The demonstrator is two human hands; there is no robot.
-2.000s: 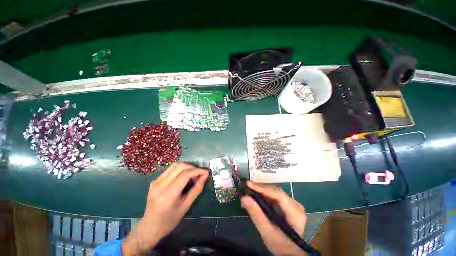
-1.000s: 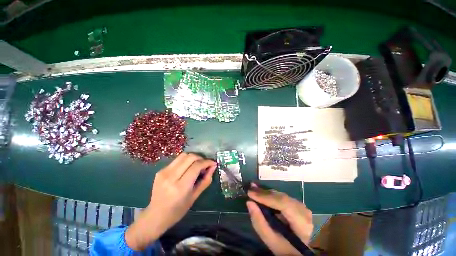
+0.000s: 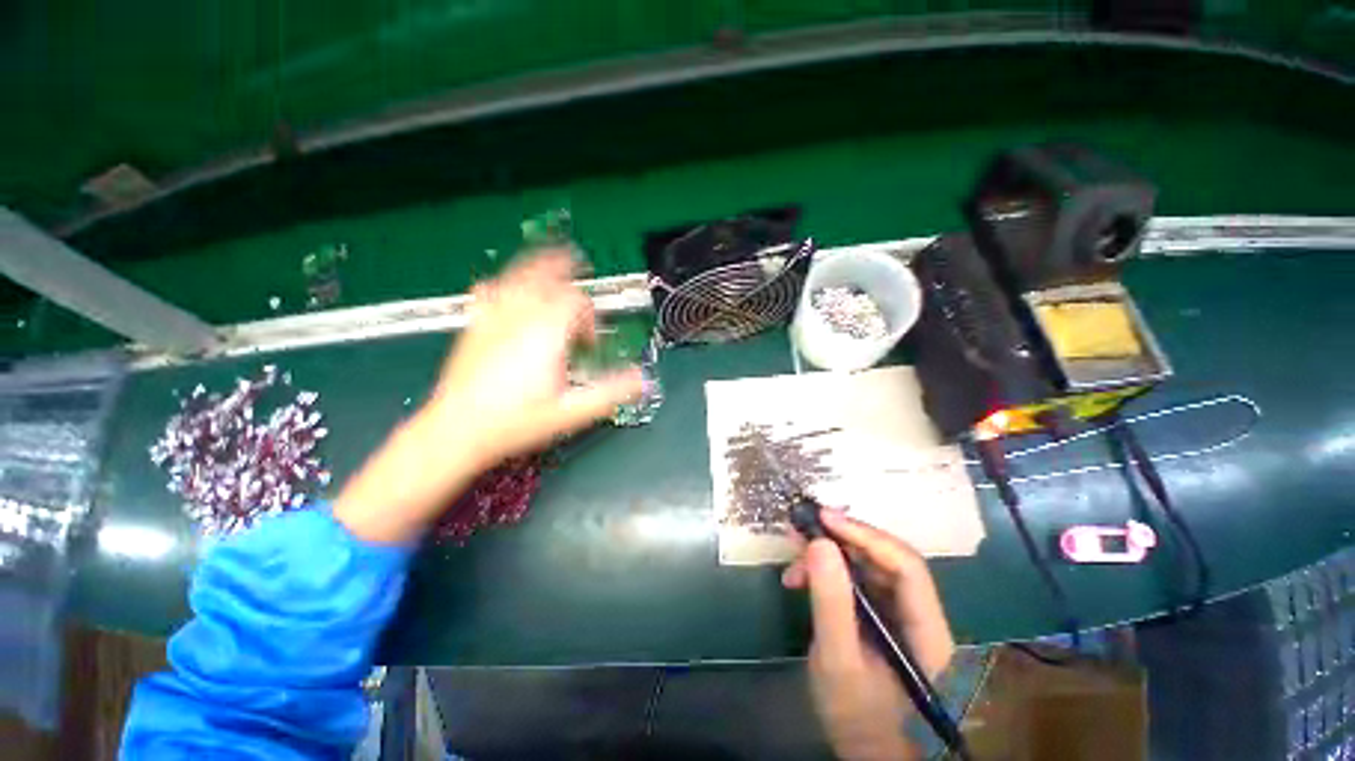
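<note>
My left hand (image 3: 520, 350), blurred, reaches over the stacked boards (image 3: 639, 390) to the white ledge, thumb spread from the fingers. A small green circuit board (image 3: 547, 226) shows just beyond its fingertips on the raised green surface; any contact is unclear. My right hand (image 3: 869, 595) holds the black soldering iron (image 3: 877, 625), its front end over the short dark pieces (image 3: 765, 468) on the pale sheet (image 3: 907, 506). The red component pile (image 3: 498, 498) is partly hidden by my left arm.
Pink-white components (image 3: 245, 454) lie left. The fume fan (image 3: 728, 290), white tub (image 3: 855, 312) and soldering station (image 3: 966, 335) with yellow sponge (image 3: 1088, 330) stand at the back right. Cables run past a small pink-and-white device (image 3: 1104, 543). Another small board (image 3: 324, 268) lies on the raised surface.
The circuit board between my hands has gone from the front. My left hand has moved up and away; a green board now shows beyond it. My right hand has moved the iron onto the pale sheet.
</note>
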